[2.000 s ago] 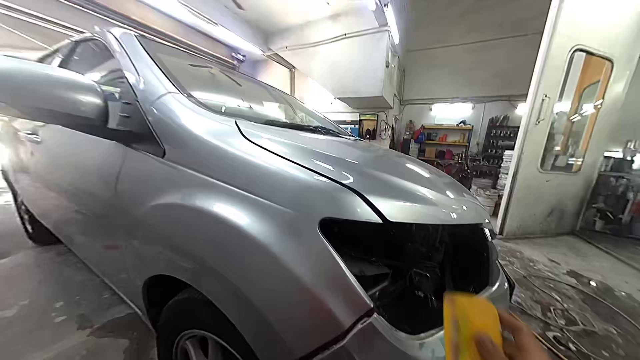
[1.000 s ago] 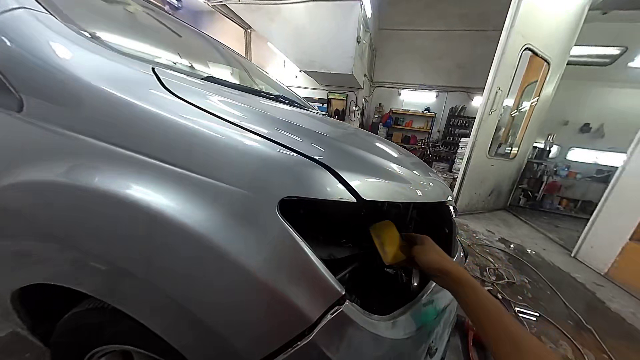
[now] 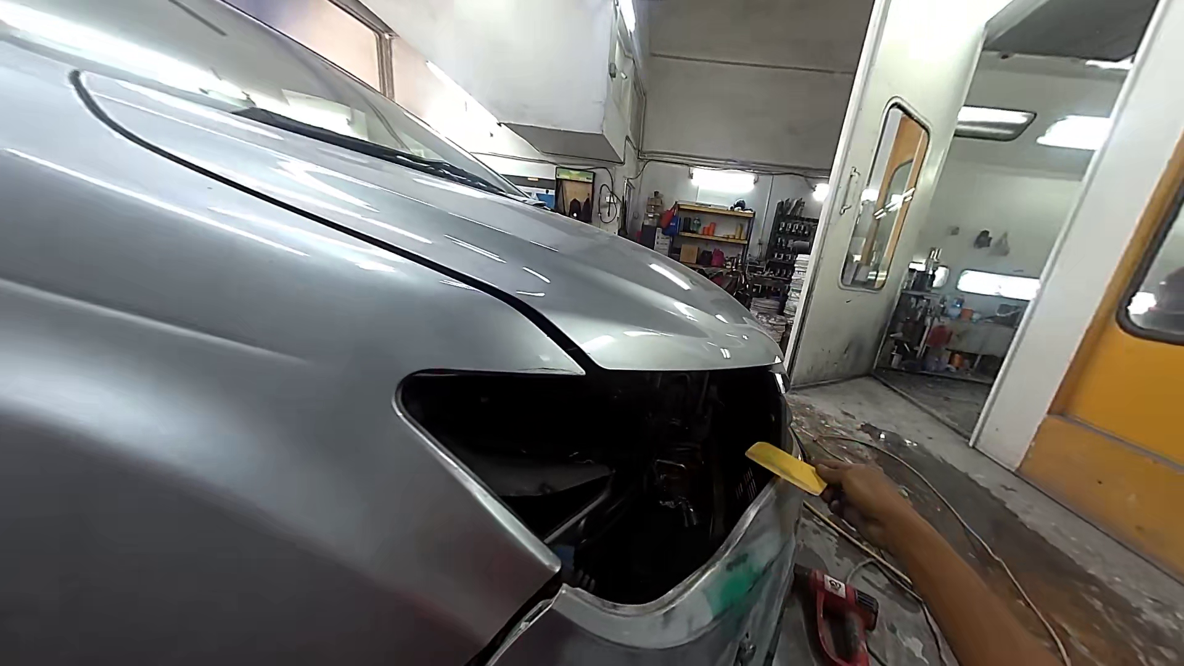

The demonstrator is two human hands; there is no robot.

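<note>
My right hand [image 3: 862,499] grips one end of a flat yellow plastic spreader or block [image 3: 786,466], whose exact kind I cannot tell. It is held beside the right edge of the dark, open headlight cavity [image 3: 647,462] of a silver car. Below the cavity, the front bumper [image 3: 703,606] is sanded dull and has a green patch. The silver fender [image 3: 277,398] fills the left side, and the hood [image 3: 555,268] slopes above the cavity. My left hand is out of the frame.
A red power tool, seemingly a heat gun [image 3: 837,610], lies on the floor by the bumper. Hoses or cables [image 3: 962,518] run across the stained floor. Behind stand a shelf [image 3: 714,222] with supplies, a white booth door [image 3: 879,194] and an orange panel [image 3: 1110,444].
My right hand has moved with the yellow piece from in front of the headlight cavity toward its right edge. The view has swung closer to the car's front.
</note>
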